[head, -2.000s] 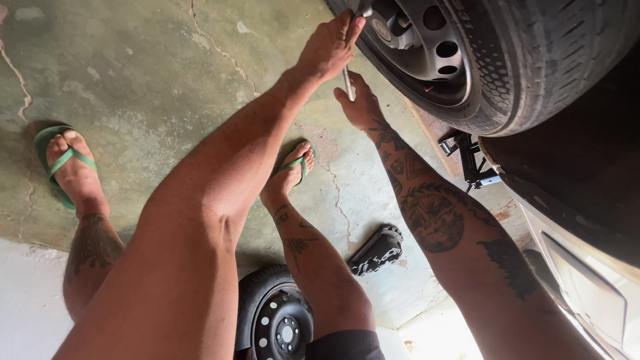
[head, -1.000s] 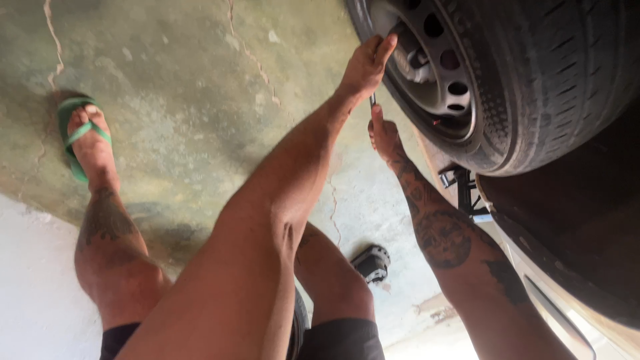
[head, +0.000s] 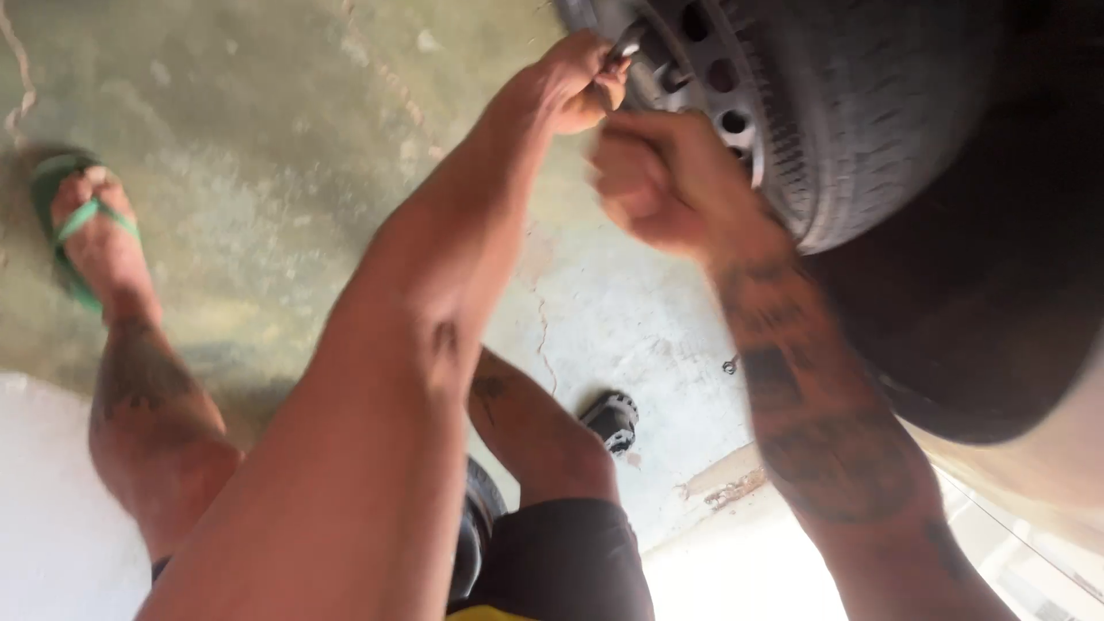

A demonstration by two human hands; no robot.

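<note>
The car wheel (head: 733, 121), a steel rim with its tyre, fills the upper right. At its hub, my left hand (head: 591, 82) is closed around the head end of a metal lug wrench (head: 628, 41). Close below it, my right hand (head: 651, 177) is curled into a blurred fist by the wrench's handle, most of which is hidden by the fingers. A wheel bolt or socket (head: 674, 78) shows in the rim beside the wrench. The two hands almost touch, the right one just in front of the tyre's edge.
A second wheel (head: 479, 526) lies partly behind my leg. A black, ridge-edged object (head: 612, 423) and a small metal piece (head: 730, 366) are on the cracked concrete floor (head: 285, 172). My foot in a green flip-flop (head: 82, 220) is at left. The car's pale body (head: 1018, 466) is at lower right.
My right hand has moved up beside my left hand, from lower along the wrench's handle. The jack beside the wheel, visible earlier, is out of sight behind my right arm.
</note>
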